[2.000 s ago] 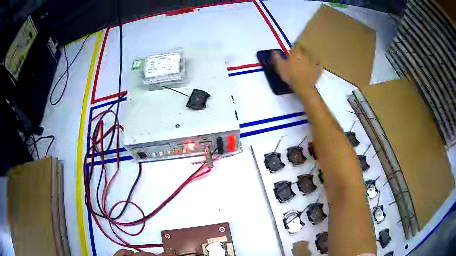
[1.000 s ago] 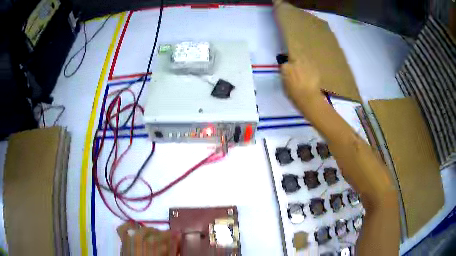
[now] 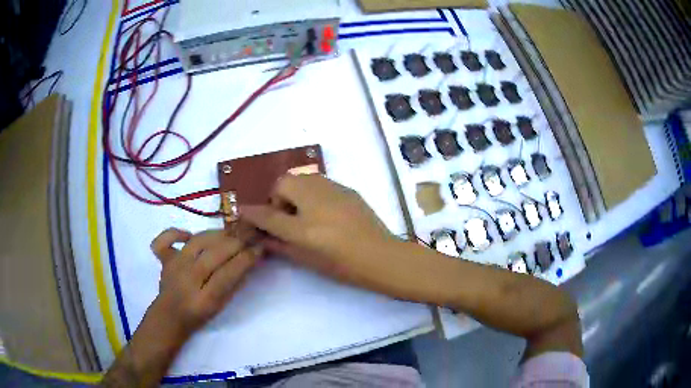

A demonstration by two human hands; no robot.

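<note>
The red-brown test fixture (image 3: 261, 173) lies in front of me, with a pale locating frame (image 3: 305, 170) at its upper right and brassy contact terminals (image 3: 230, 206) at its left edge. My right hand (image 3: 307, 220) is over the fixture, its fingers bent down near the terminals. My left hand (image 3: 204, 265) is at the fixture's lower left edge, its fingertips close to the right hand's. The fingers hide whatever lies between them. The foam tray (image 3: 386, 170) at the right holds rows of small round units (image 3: 414, 149), some dark, some silvery.
The grey tester (image 3: 257, 45) stands behind the fixture. Red and black test leads (image 3: 163, 159) loop at the left. Board stacks stand at the left (image 3: 30, 235) and right (image 3: 598, 98). Layered trays (image 3: 644, 45) are at the far right. The bench's front edge (image 3: 341, 352) is near me.
My right hand has come back from the cardboard sheet near the phone to the fixture. My left hand shows more fully at the fixture. The view has tilted down.
</note>
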